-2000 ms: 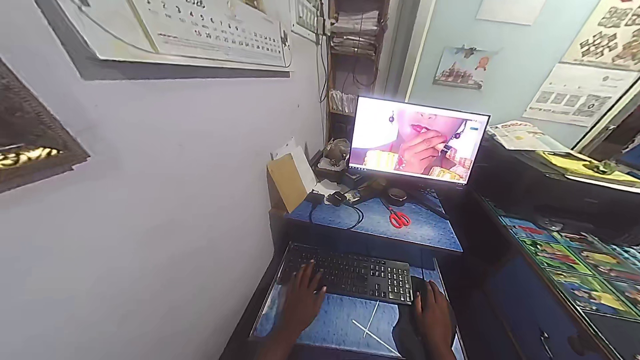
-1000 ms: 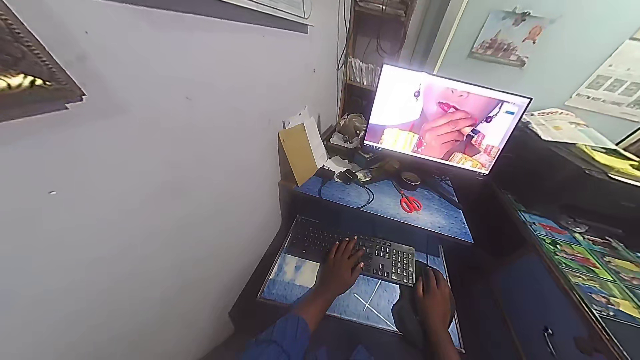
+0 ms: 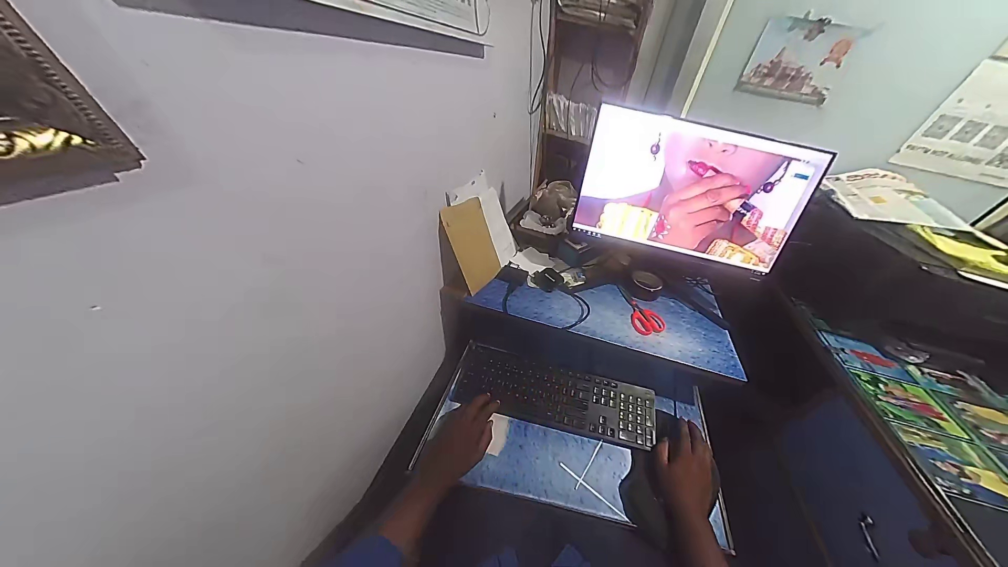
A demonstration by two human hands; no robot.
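Note:
My left hand rests at the lower left edge of a black computer keyboard, its fingertips at the keys. To the right of the keyboard, my right hand lies over what looks like a computer mouse, mostly hidden beneath it, on a dark mouse pad. Both keyboard and pad are on a blue pull-out tray. A lit monitor behind shows a close-up of lips and a hand holding a lipstick.
On the blue desktop above the tray are red-handled scissors, a roll of tape, a black cable and a brown envelope. A wall stands close on the left, a dark cabinet on the right.
My left hand has moved left along the keyboard since one second ago, from near its middle to its left part. My right hand stays at the mouse pad.

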